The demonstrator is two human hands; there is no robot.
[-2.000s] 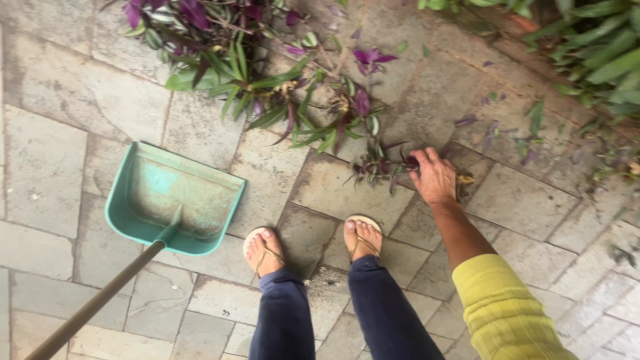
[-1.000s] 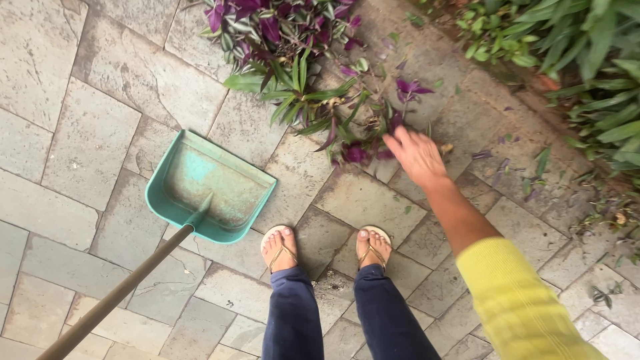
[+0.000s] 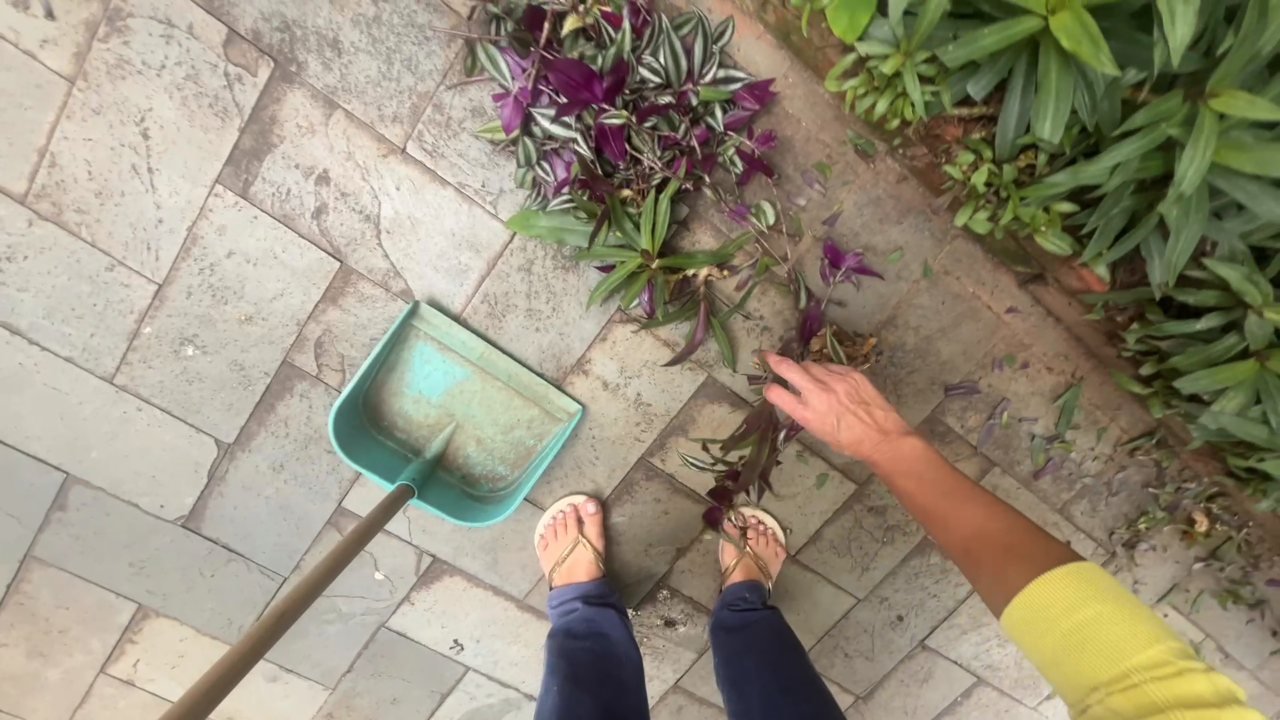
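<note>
My right hand (image 3: 835, 405) pinches a purple-leaved plant cutting (image 3: 752, 450) between thumb and fingers; its leaves hang down over my right foot. Just above the hand, purple and green sprigs trail from a pile of plant cuttings (image 3: 620, 110) with striped leaves on the paving. To the left, a turquoise long-handled dustpan (image 3: 470, 400) has dirt on its inner surface, and its handle (image 3: 300, 600) runs to the lower left edge. My left hand is out of frame.
My feet in flip-flops (image 3: 572, 545) stand on stone paving (image 3: 230, 310). A planted bed with green leaves (image 3: 1190, 170) borders the paving at the upper right. Loose leaves and petals (image 3: 1050, 440) are scattered along its edge.
My right hand, empty-looking a second ago near the sprigs, now holds a cutting. That cutting hangs over my right foot. The dustpan stays on the paving.
</note>
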